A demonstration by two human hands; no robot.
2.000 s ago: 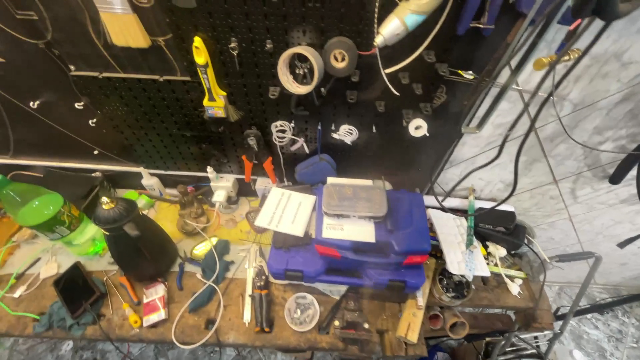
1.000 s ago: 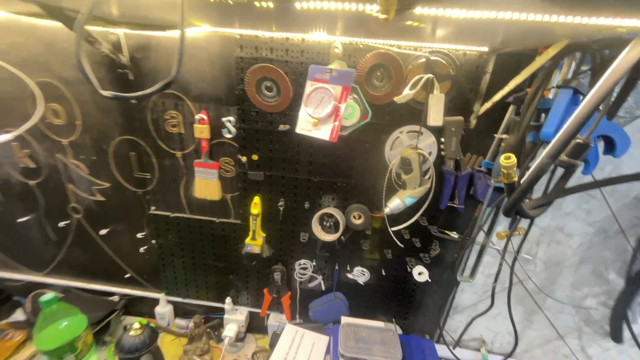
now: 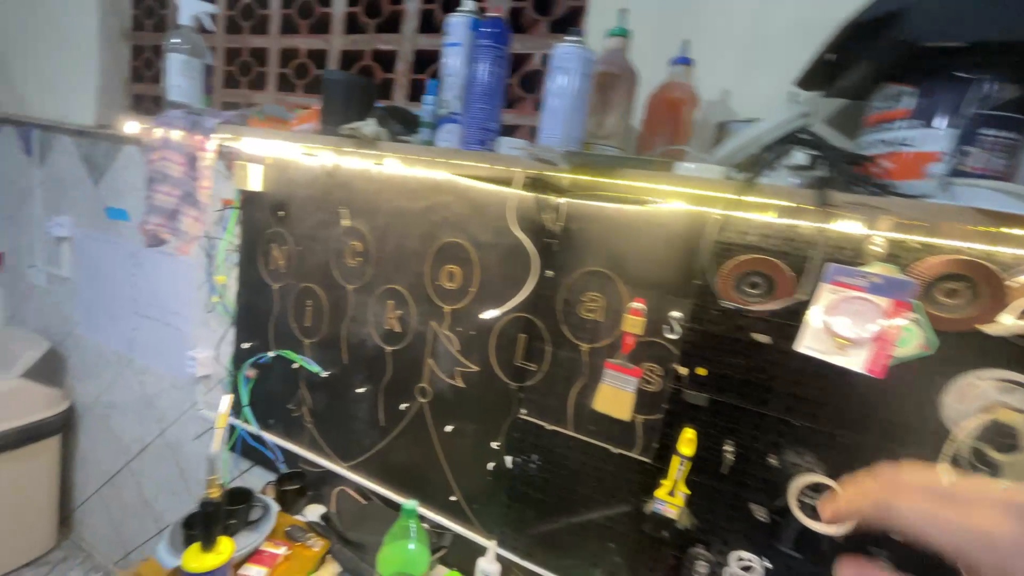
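Observation:
My right hand [image 3: 936, 516] reaches in blurred from the lower right, its fingertips in front of or at a roll of tape [image 3: 818, 502] on the black pegboard; whether they touch cannot be told. No object shows in the hand. Left of it hang a yellow-handled brush [image 3: 677, 476] and a red-handled paintbrush [image 3: 622, 372]. Above hang flap discs [image 3: 754, 282] and a blister-packed item [image 3: 852, 318]. My left hand is not in view.
A lit shelf edge [image 3: 496, 172] runs above the board, bearing spray cans [image 3: 485, 84] and bottles [image 3: 670, 108]. Below stand a green plastic bottle [image 3: 404, 540], a small white bottle [image 3: 488, 560] and a tray with dark cups [image 3: 240, 508]. A bin [image 3: 32, 464] is at the left.
The view has swung up and left from the cluttered bench to the board and shelf. My right hand has come into view at the lower right.

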